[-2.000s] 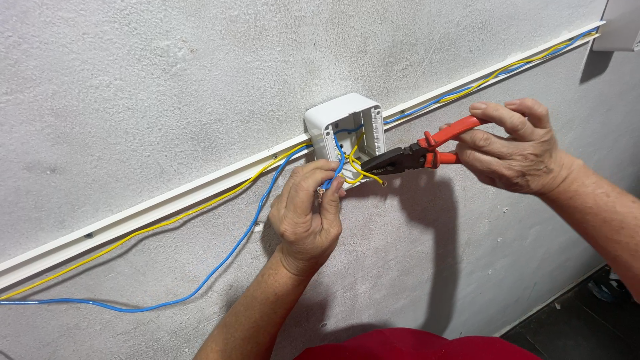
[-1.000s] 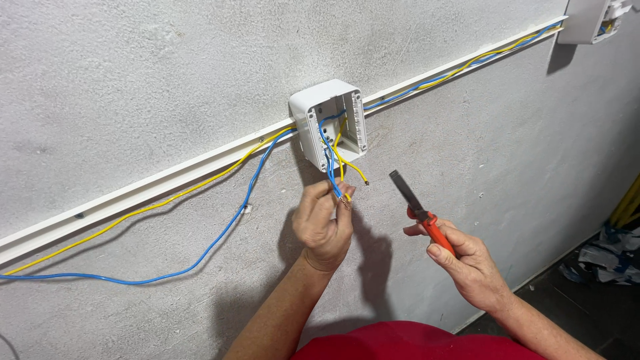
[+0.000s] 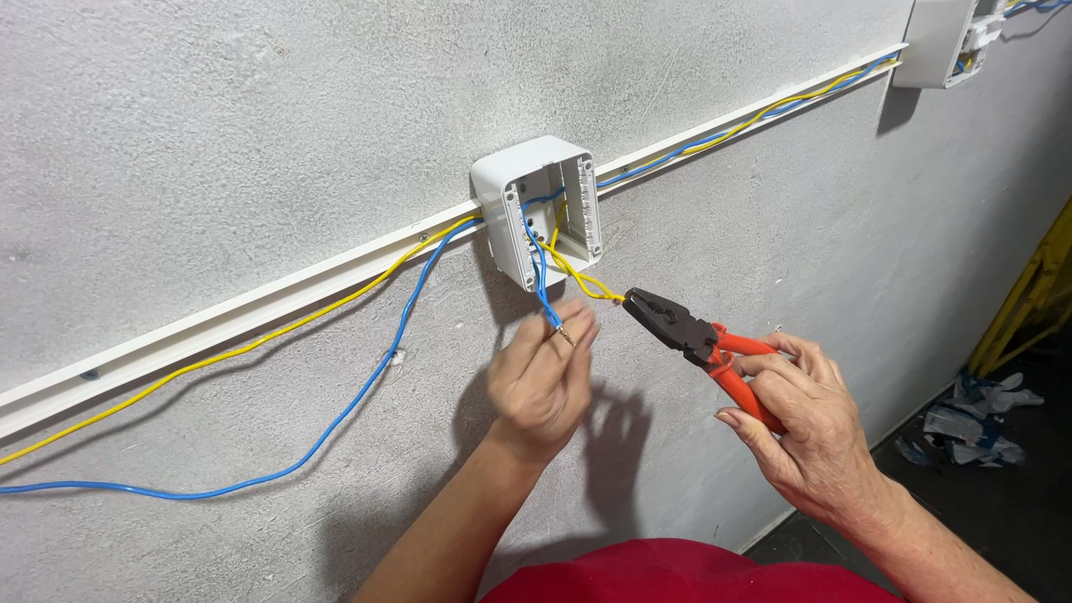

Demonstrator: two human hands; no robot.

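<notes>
A white surface-mount electrical box (image 3: pixel 536 213), open at its front, is fixed to the wall. Out of its lower front come blue wires (image 3: pixel 544 289) with bare copper ends twisted together, and two yellow wires (image 3: pixel 578 272). My left hand (image 3: pixel 540 377), slightly blurred, is just below the box at the blue wire ends; whether its fingers grip them is unclear. Combination pliers with red handles (image 3: pixel 682 331) are in my right hand (image 3: pixel 804 410), their jaws at the tips of the yellow wires.
White open trunking (image 3: pixel 251 310) runs along the wall on both sides of the box. A yellow wire and a blue wire (image 3: pixel 352 402) hang on the left. Another white box (image 3: pixel 938 46) is at the upper right. Crumpled plastic (image 3: pixel 980 419) lies on the floor near a yellow metal frame (image 3: pixel 1026 285).
The pliers have moved up and left from below right of the box to the yellow wire tips. My left hand was at blue and yellow ends together; now only blue ends are at its fingers.
</notes>
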